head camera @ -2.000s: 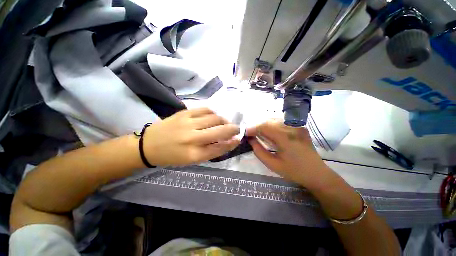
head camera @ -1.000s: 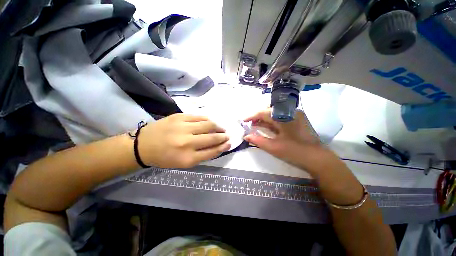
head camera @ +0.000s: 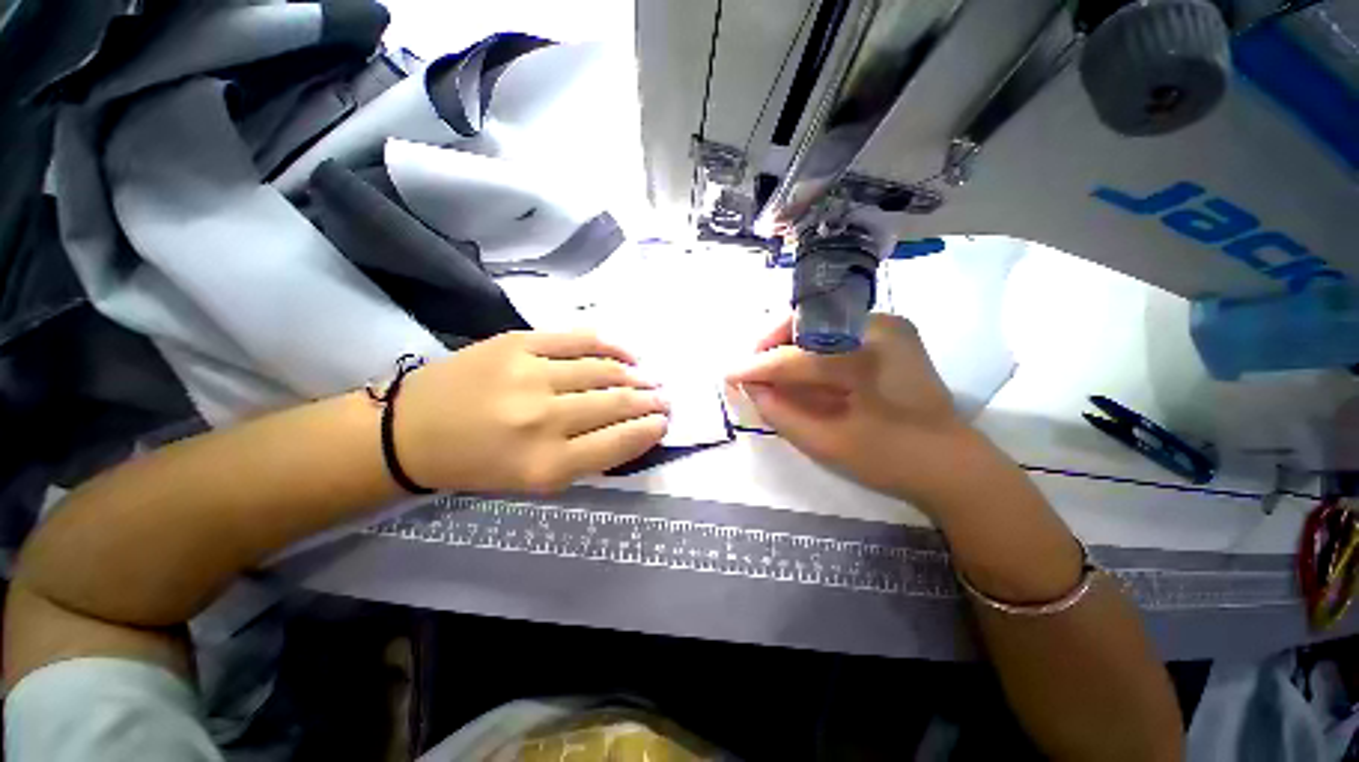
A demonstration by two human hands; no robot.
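Observation:
A small pale cut piece (head camera: 696, 412) with a dark edge lies on the white table in front of the needle, washed out by bright light. My left hand (head camera: 540, 414) lies flat on its left part, fingers together and pointing right; dark fabric shows below the fingertips. My right hand (head camera: 857, 395) is at the piece's right edge, thumb and forefinger close together at its corner, partly behind the grey ribbed cylinder (head camera: 835, 290). Whether the fingertips grip the piece is hard to tell in the glare.
The white machine head (head camera: 1028, 164) with blue lettering stands above and right. Pale and charcoal panels (head camera: 254, 223) are piled left. Black snips (head camera: 1148, 439) and red and yellow loops (head camera: 1326, 563) lie right. A ruler strip (head camera: 671, 548) runs along the front edge.
The view has shifted slightly, so the machine appears further left. My hands have moved a little apart, and the piece now lies flatter between them with its dark corner showing.

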